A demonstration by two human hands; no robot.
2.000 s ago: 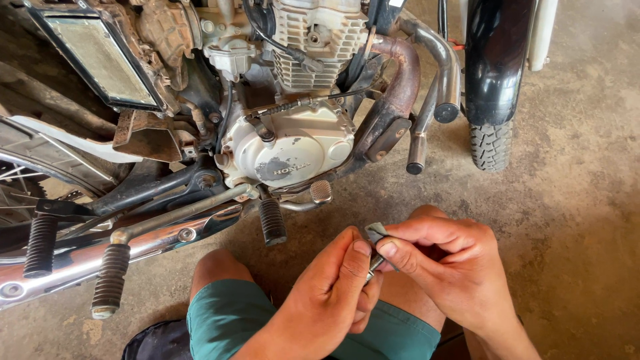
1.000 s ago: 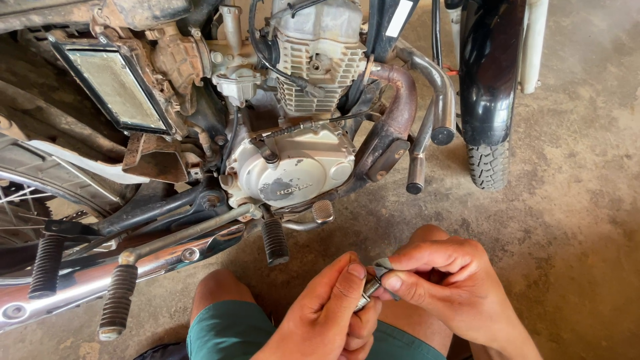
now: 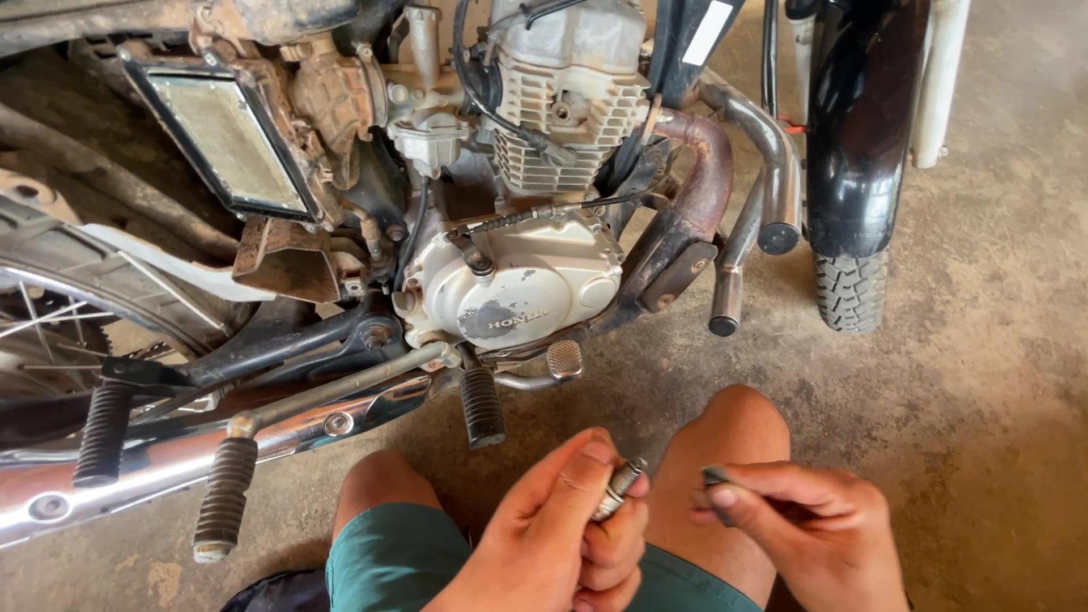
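A spark plug [image 3: 619, 489] is gripped in my left hand [image 3: 565, 527], its threaded end pointing up and to the right between thumb and fingers. My right hand [image 3: 807, 523] pinches a small dark grey folded piece, perhaps sandpaper [image 3: 718, 493], between thumb and forefinger, apart from the plug. Both hands are over my knees, below the motorcycle's engine. The finned cylinder [image 3: 561, 127] has a round hole in its side, and a black lead with its cap [image 3: 552, 153] hangs across the fins. The rest of the plug is hidden in my fingers.
The silver engine side cover [image 3: 518, 289] faces me. Nearer stick out a rubber footpeg [image 3: 482, 408], the kick-start lever [image 3: 340, 391] and the brake pedal [image 3: 564, 360]. An air filter [image 3: 234, 140] sits at left, the chrome exhaust [image 3: 289, 433] below it. Crash bars [image 3: 773, 170] and the front wheel [image 3: 852, 293] stand at right.
My right hand has moved away to the right from the spark plug with the grey piece; the two were together at the plug before. The plug's threaded end now shows.
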